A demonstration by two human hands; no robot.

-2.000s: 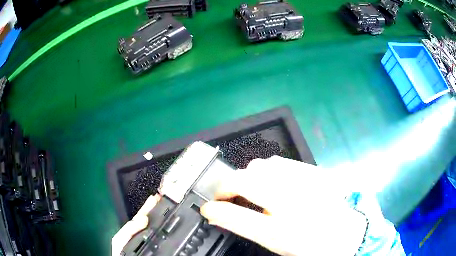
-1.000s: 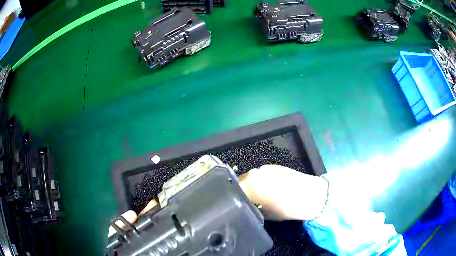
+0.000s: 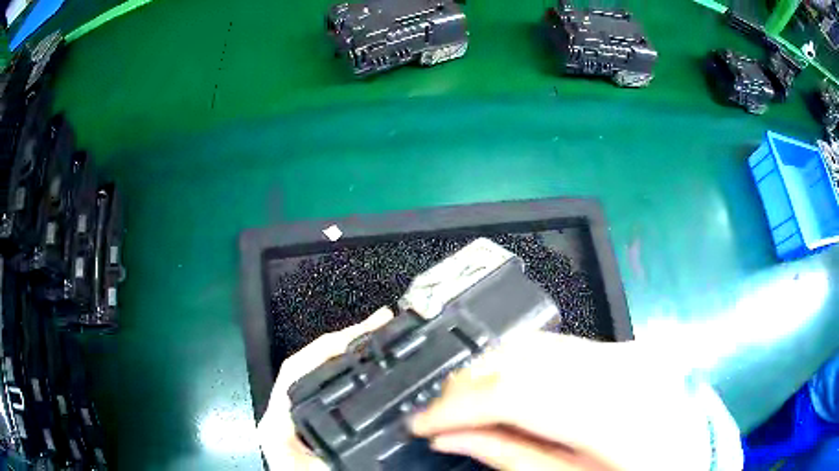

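A black ribbed housing point(image 3: 414, 368) with a mottled pale camouflage edge is held tilted above the parts tray point(image 3: 423, 219). My left hand point(image 3: 317, 368) grips it from the left and below. My right hand point(image 3: 543, 396) lies over its lower right side, fingertips at the ribbed face; the hand is bright and slightly blurred. Whether a small part is between its fingertips cannot be seen. The tray has a thick dark rim with a small white tag point(image 3: 332, 233) and holds many tiny black parts point(image 3: 340, 285).
Separate black housings stand across the back, one at the centre point(image 3: 397, 35), one right of it point(image 3: 603, 44) and one farther right point(image 3: 743, 81). Dark stacked housings point(image 3: 69, 230) line the left edge. A blue bin point(image 3: 802, 198) stands at the right.
The housing has been turned, its ribbed side now showing instead of the broad smooth face. My right hand has come from behind it to its near side. The view has shifted.
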